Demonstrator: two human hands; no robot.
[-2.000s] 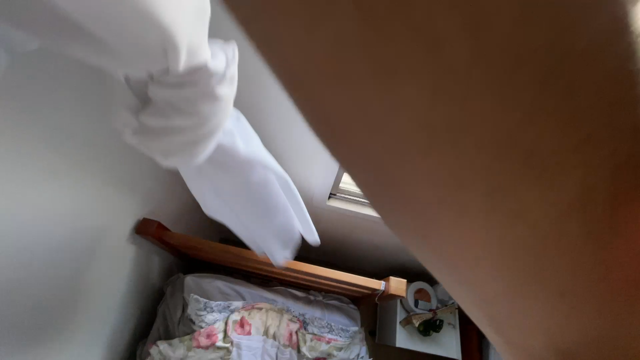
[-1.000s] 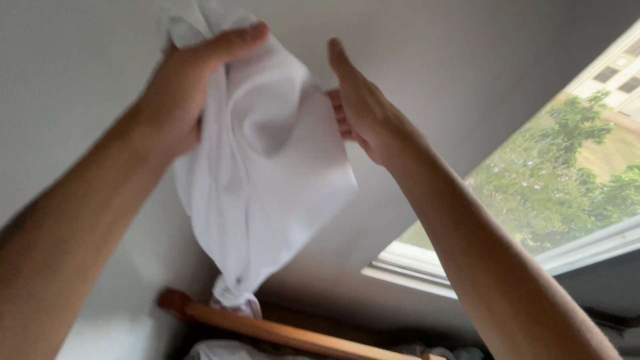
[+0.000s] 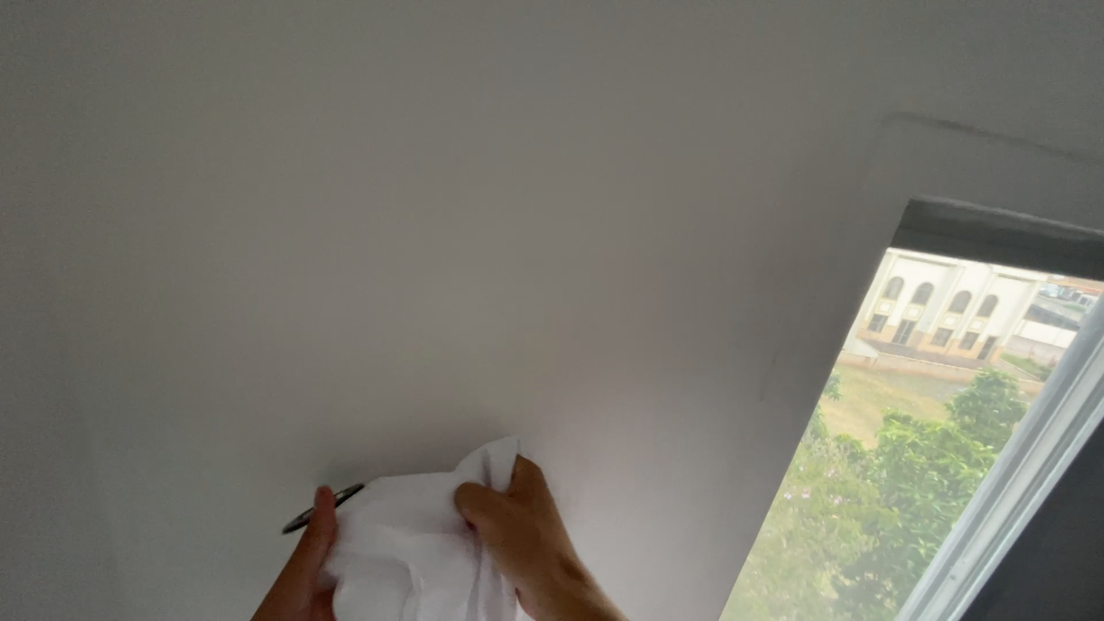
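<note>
White cloth (image 3: 405, 535) hangs bunched between my two hands at the bottom of the view, against the pale wall. My left hand (image 3: 312, 552) is at the cloth's left side, its thumb raised beside a thin dark, shiny object (image 3: 323, 509) that I cannot identify for certain. On the right, my right hand (image 3: 517, 526) pinches the cloth's upper edge between thumb and bent fingers. The lower part of the cloth runs out of view, and most of my left fingers are hidden behind it.
A plain wall (image 3: 483, 233) spreads behind the hands. At the right stands a window with a white frame (image 3: 1018, 483); through it show trees (image 3: 923, 466) and a pale building with arched windows (image 3: 940, 302).
My right hand, apart from the cloth one second ago, now grips its upper edge. The view has tilted up, so the bed and its wooden rail are out of sight.
</note>
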